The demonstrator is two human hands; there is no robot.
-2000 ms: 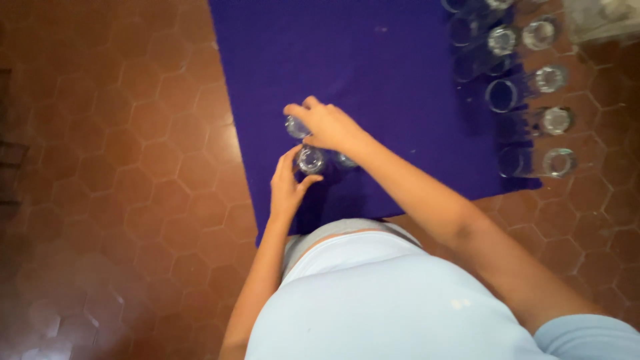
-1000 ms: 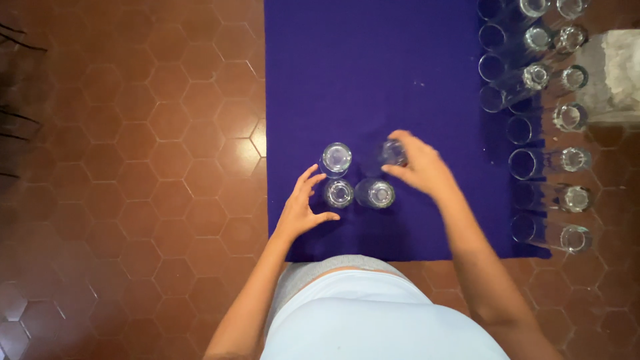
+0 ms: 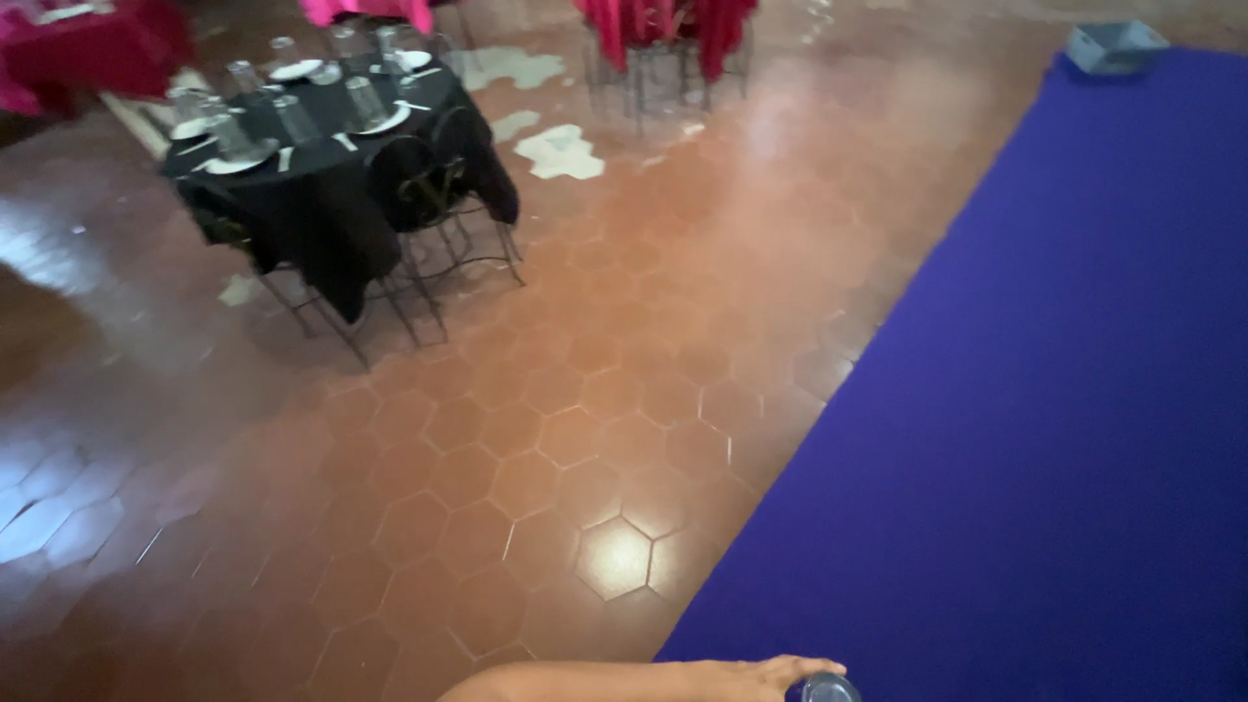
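At the bottom edge of the head view, my left hand [image 3: 780, 673] reaches over the near edge of the purple cloth [image 3: 985, 409]. Its fingers lie against a clear drinking glass [image 3: 830, 687], which the frame's lower border cuts off. Whether the fingers grip the glass or only touch it cannot be told. My right hand is out of the frame, and so are the other glasses.
A grey plastic crate [image 3: 1114, 49] sits at the cloth's far end. Across the hexagonal floor tiles [image 3: 526, 483], a table with a black tablecloth [image 3: 312, 180] holds plates and several glasses, with metal chairs around it. Tables with red and pink cloths stand farther back.
The view has swung up and left, taking my right hand and most glasses out of sight. One second ago both hands were among several glasses on the cloth.
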